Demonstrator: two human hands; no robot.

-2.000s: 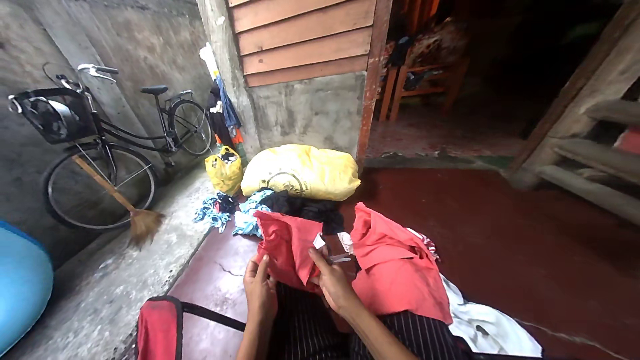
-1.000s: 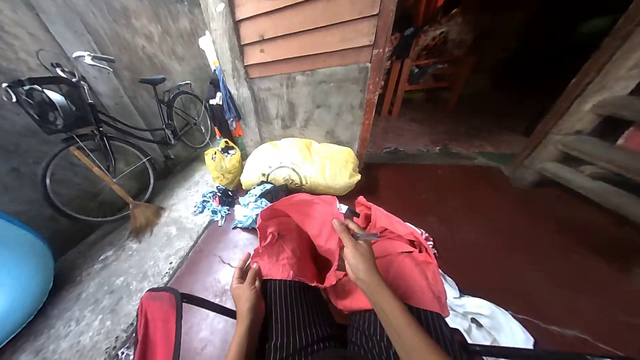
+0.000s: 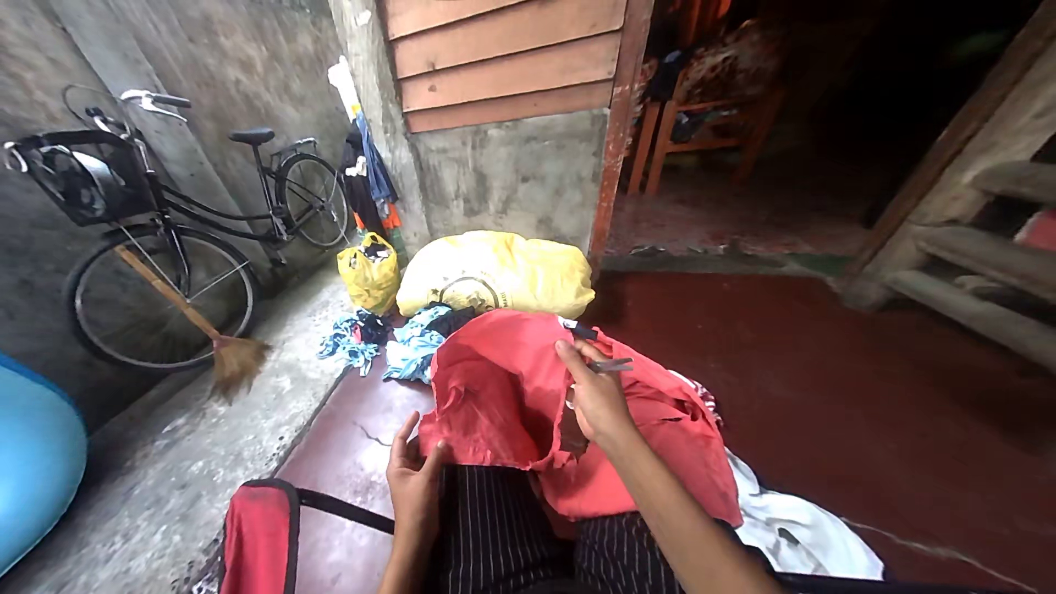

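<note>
A red cloth (image 3: pixel 511 371) lies over my lap, bunched and partly cut or torn open, its right part spread over my right thigh. My left hand (image 3: pixel 417 462) pinches its lower left edge between thumb and fingers. My right hand (image 3: pixel 594 392) holds the cloth's upper middle edge together with a small metal tool (image 3: pixel 610 365), apparently scissors, whose tips point right. A black and white tag or strip (image 3: pixel 577 328) shows at the cloth's top edge beside my right fingers. White fabric (image 3: pixel 800 528) lies under and to the right of the red cloth.
Ahead are a stuffed yellow sack (image 3: pixel 495 268), a yellow plastic bag (image 3: pixel 368 274) and blue patterned cloth scraps (image 3: pixel 412 345). A bicycle (image 3: pixel 165 198) and a broom (image 3: pixel 235 355) stand at the left, near a blue inflatable-looking object (image 3: pixel 37 462). Wooden steps (image 3: pixel 973 285) are at the right.
The red cloth's left part has been opened out and spread wider. My left hand has moved left and down to its edge, and my right hand has risen with the metal tool now showing.
</note>
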